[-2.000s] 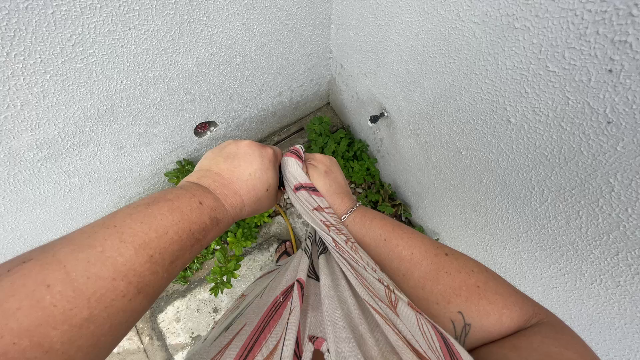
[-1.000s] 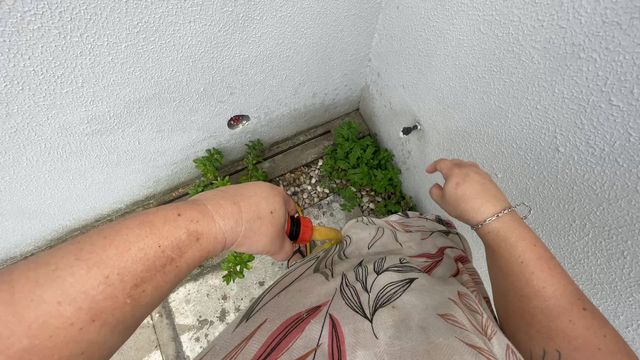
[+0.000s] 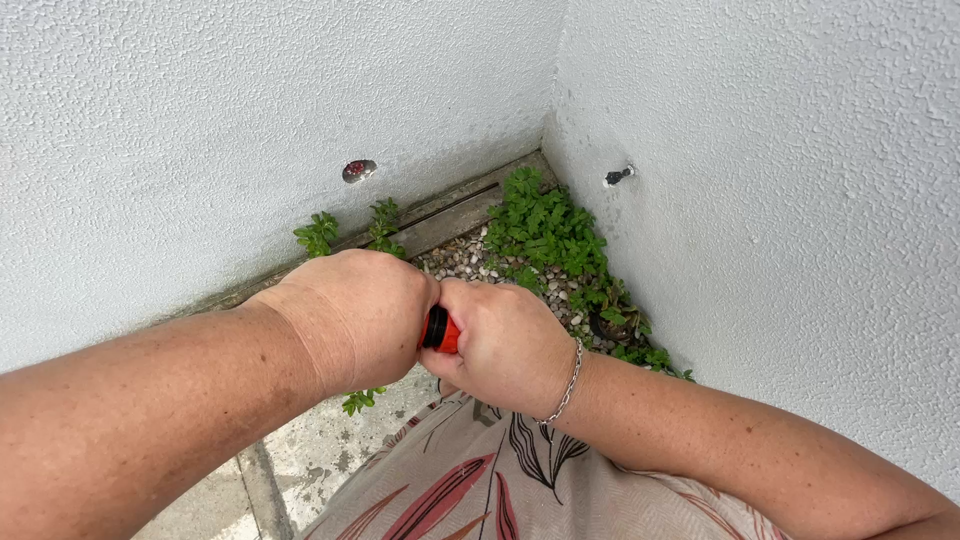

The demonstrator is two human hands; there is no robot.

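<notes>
An orange and black hose fitting [image 3: 441,330] shows between my two hands, which meet near the middle of the view. My left hand [image 3: 360,315] is closed around its left side, and its fingertips are hidden. From the right, my right hand [image 3: 502,341] wraps the other side of the fitting, thumb and index finger touching its orange part. A chain bracelet [image 3: 568,386] circles the right wrist. Below the hands hangs leaf-patterned fabric [image 3: 465,480]. The yellow hose is hidden.
Two rough white walls meet in a corner; the left one has a hole [image 3: 359,171], the right one a dark fitting [image 3: 619,176]. Green plants [image 3: 551,229] grow over pebbles [image 3: 469,259] at their foot. Concrete paving [image 3: 315,450] lies at lower left.
My right hand held the fabric, then was apart from it near the right wall; now it grips the fitting beside my left hand. The fabric has dropped lower. The yellow hose end is covered.
</notes>
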